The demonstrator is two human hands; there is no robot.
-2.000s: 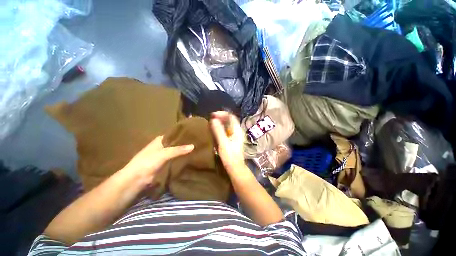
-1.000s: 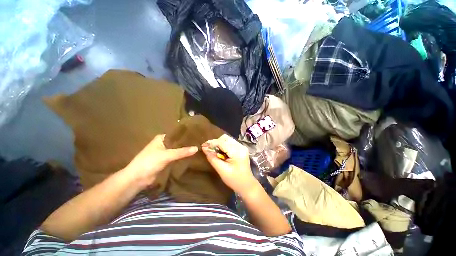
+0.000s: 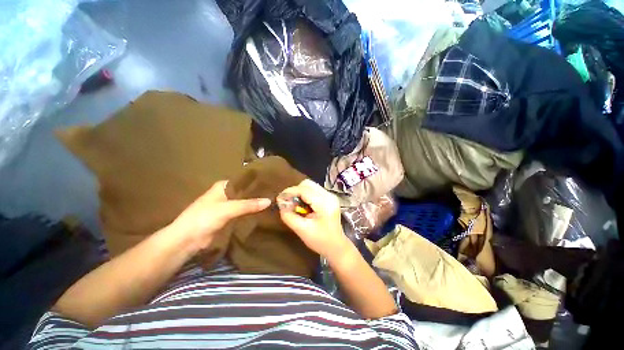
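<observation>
A mustard-brown garment [image 3: 178, 147] lies spread across my lap, bunched between my hands. My left hand [image 3: 215, 217] holds a fold of it from the left, thumb stretched to the right along the cloth. My right hand [image 3: 313, 215] is closed on a small tool with a yellow part [image 3: 301, 209], its metal end at the fingertips close to my left thumb tip. The tool looks like thread snips, but most of it is hidden in the hand. No needle or thread can be made out.
A black plastic bag [image 3: 349, 75] lies beyond the garment. Beige cloth with a printed tag [image 3: 358, 172] is right of my right hand. A blue basket [image 3: 424, 219], folded beige cloth [image 3: 438, 270] and navy clothes [image 3: 540, 102] are at the right. Clear plastic [image 3: 48, 75] is at upper left.
Over two seconds my right hand has come down from the raised position to the cloth beside my left thumb. In the last second both hands have barely moved.
</observation>
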